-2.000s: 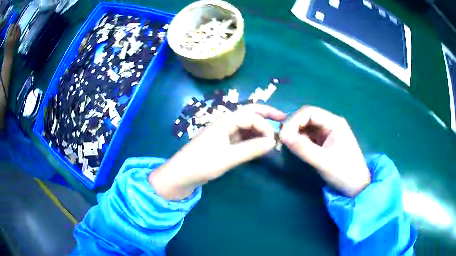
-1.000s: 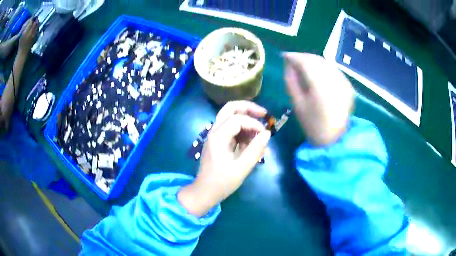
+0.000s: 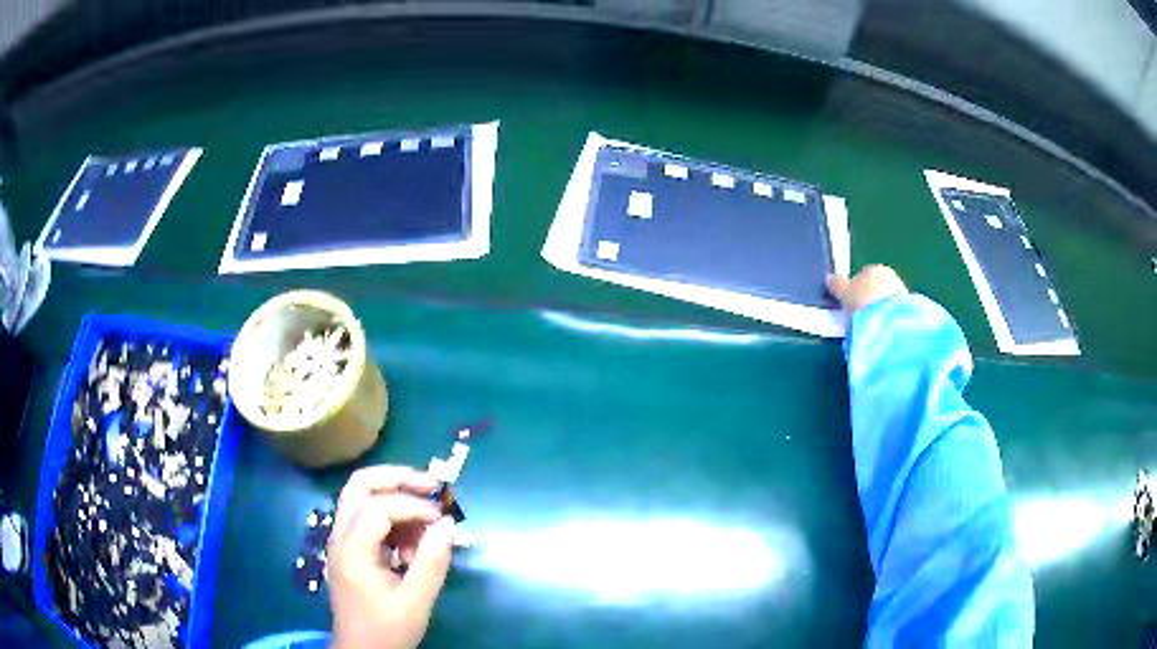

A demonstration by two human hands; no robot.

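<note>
My left hand [image 3: 387, 558] is at the lower left, thumb and index finger pinched on a small black part [image 3: 448, 502]. Pale pieces show next to the fingertips; some of the loose pile [image 3: 312, 548] is hidden behind the hand. My right hand [image 3: 872, 287] reaches forward and touches the near right corner of a dark panel [image 3: 723, 241] on a white sheet. A fingertip lies on the panel's edge; the other fingers are mostly hidden, so a grip cannot be told. White patches show on the panel.
More dark panels on white sheets lie at the right [image 3: 1015, 273], back left [image 3: 362, 209] and far left [image 3: 121, 203]. A yellowish tub [image 3: 333, 425] of pale slips stands beside a blue bin [image 3: 213, 533] of mixed black and cream pieces. Glare crosses the green table.
The view has turned up and right. My right hand has left the area by my left hand and reached out to the panel. My left hand keeps its pinch.
</note>
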